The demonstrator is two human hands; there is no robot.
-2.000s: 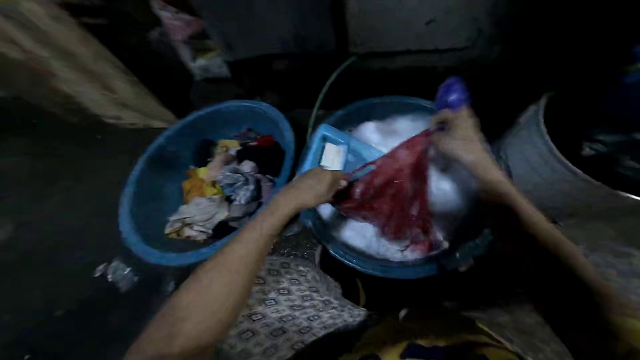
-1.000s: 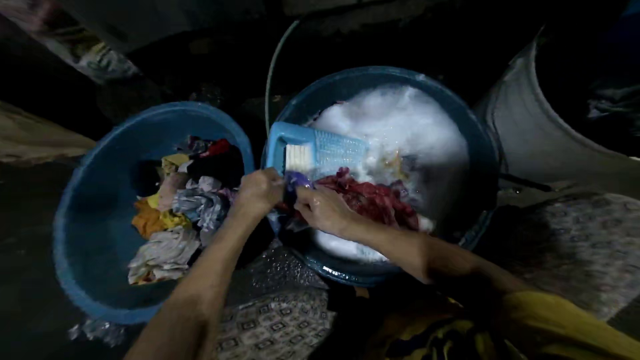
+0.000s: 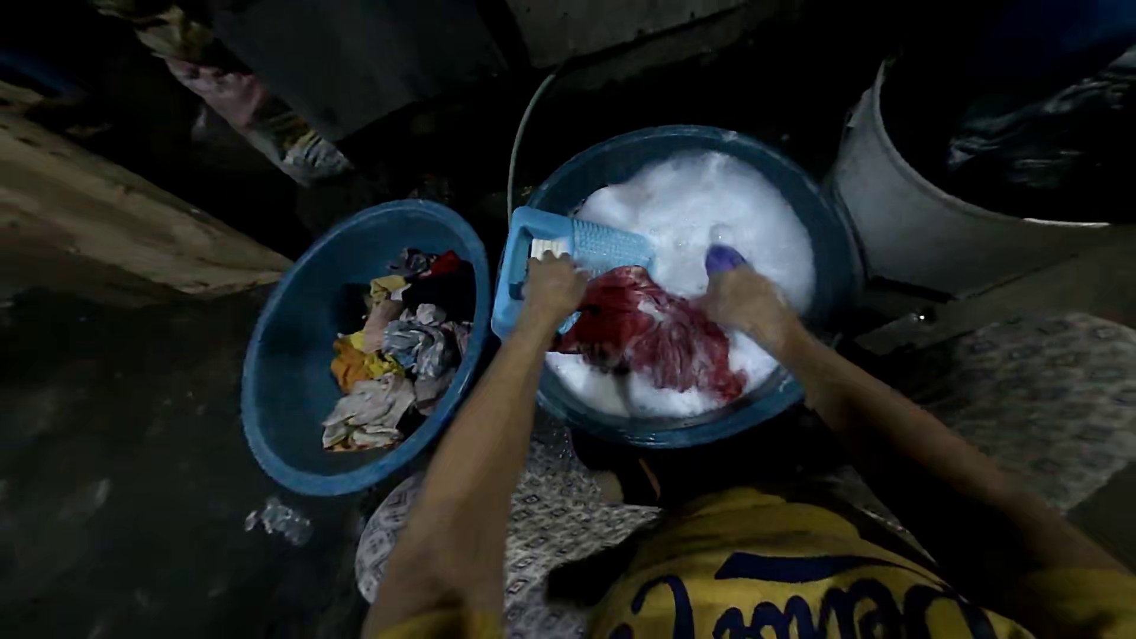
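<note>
A wet red cloth (image 3: pixel 652 328) spreads over white suds (image 3: pixel 710 200) in a round blue basin (image 3: pixel 661 435). My left hand (image 3: pixel 555 284) is closed on the cloth's left part, at the light-blue plastic washboard (image 3: pixel 612 246), which leans over the basin's left rim. A white ribbed bar or brush (image 3: pixel 548 247) lies in the washboard's upper tray, just behind that hand. My right hand (image 3: pixel 745 300) grips a purple object (image 3: pixel 723 259), probably a brush, at the cloth's right edge; its underside is hidden.
Left of the wash basin stands another blue basin (image 3: pixel 266 355) holding crumpled clothes (image 3: pixel 390 355). A pale drum-like container (image 3: pixel 923 231) is at the right. A thin hose (image 3: pixel 519 133) runs behind the basins. Crumpled clear plastic (image 3: pixel 280 521) lies on the dark floor.
My right hand with the purple object has moved right, away from my left hand, since one second ago. The red cloth, lifted and stretched two seconds ago, now lies spread on the suds.
</note>
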